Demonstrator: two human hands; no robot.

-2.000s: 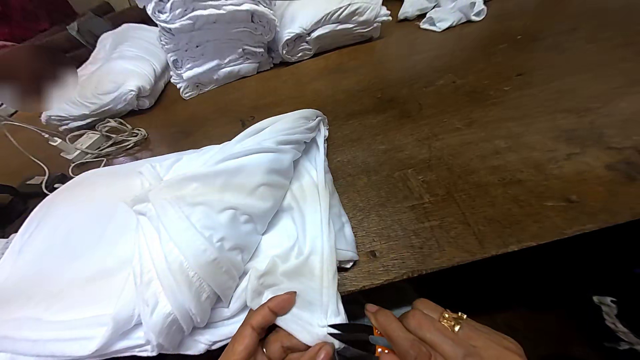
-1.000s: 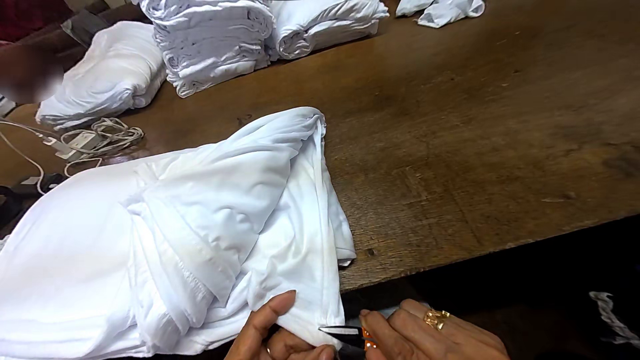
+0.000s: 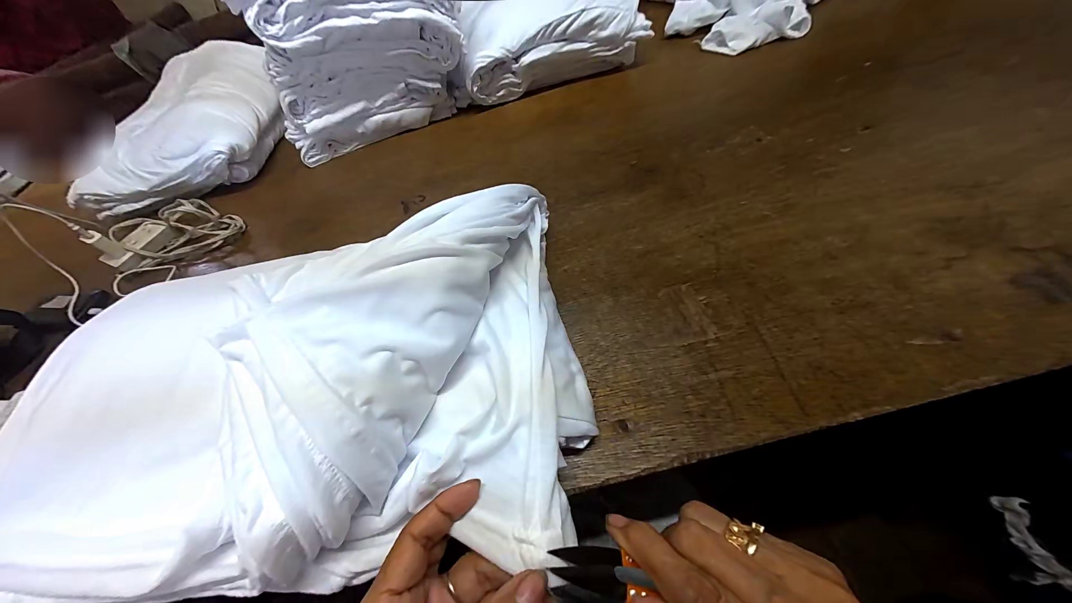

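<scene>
A white knit garment lies spread and folded over the table's near left part. At the bottom centre my left hand pinches its lower corner between thumb and fingers. From the right, my right hand holds small thread snips with dark blades and an orange part. The blades stand a little apart, their tips at the seam of the garment corner, close to my left thumb. Part of the snips is hidden behind the fingers of my right hand.
Folded white garments in a tall stack and a lower pile stand at the back of the wooden table. A white bundle, a coiled cable and a blurred part of a person are at left. The table's edge slants across the lower right.
The blades of the snips, close together one second ago, now stand apart. My left hand still pinches the garment corner.
</scene>
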